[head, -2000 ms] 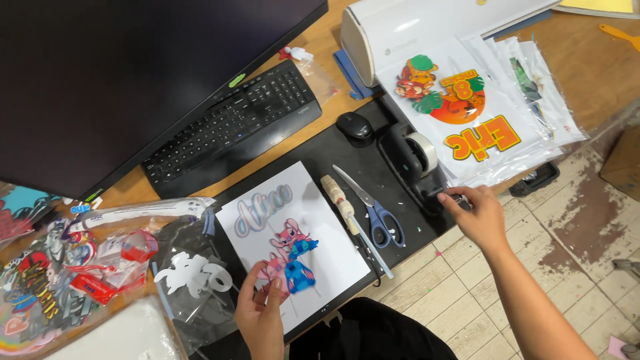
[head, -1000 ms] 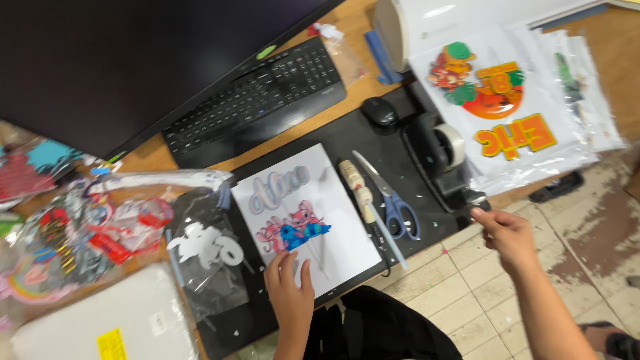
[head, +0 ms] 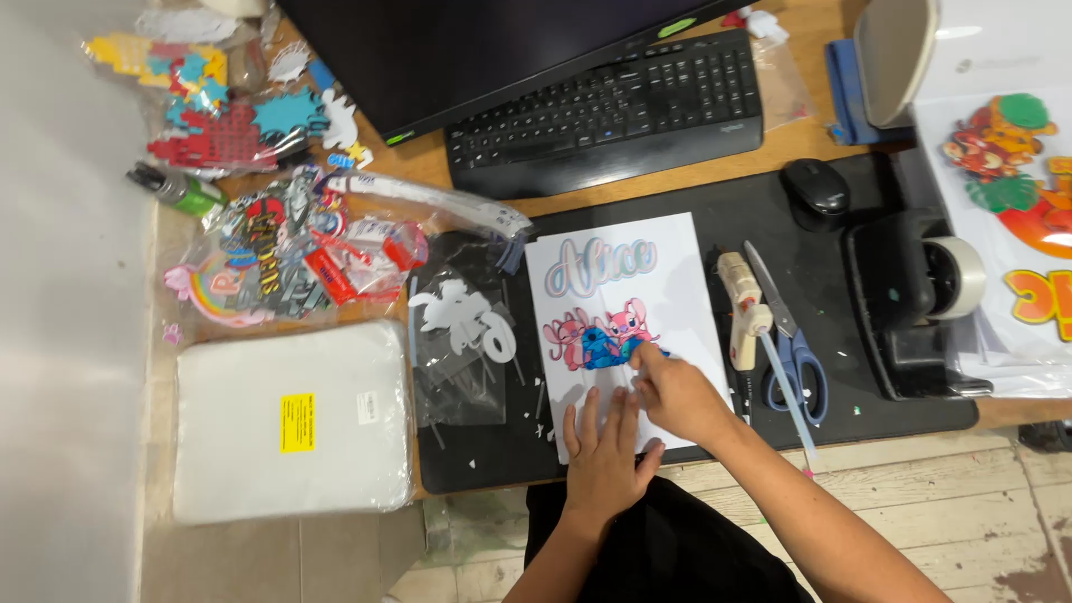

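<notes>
A white paper sheet (head: 670,243) lies on the black desk mat (head: 469,469), with a pastel cut-out name (head: 599,266) near its top. Below the name sit pink and blue cartoon character cut-outs (head: 596,343). My left hand (head: 607,456) rests spread on the sheet's lower part, just below the cut-outs. Fingertips of my right hand (head: 678,398) touch the right end of the cut-outs, its fingers curled; whether a piece of tape is between them is hidden. Right of the sheet lie a hot glue gun (head: 741,314) with a glue stick and blue-handled scissors (head: 787,352).
A black tape dispenser (head: 888,293) stands at right beside bagged cut-outs (head: 1005,193). Behind are a mouse (head: 816,188), keyboard (head: 611,109) and monitor (head: 469,50). At left lie a bag of white cut-outs (head: 461,368), a wrapped white pack (head: 226,419) and bags of colourful cut-outs (head: 285,243).
My right hand has moved left from the tape dispenser's front end to the cut-outs on the sheet. My left hand has come off the cut-outs and lies flat below them. The view has shifted left.
</notes>
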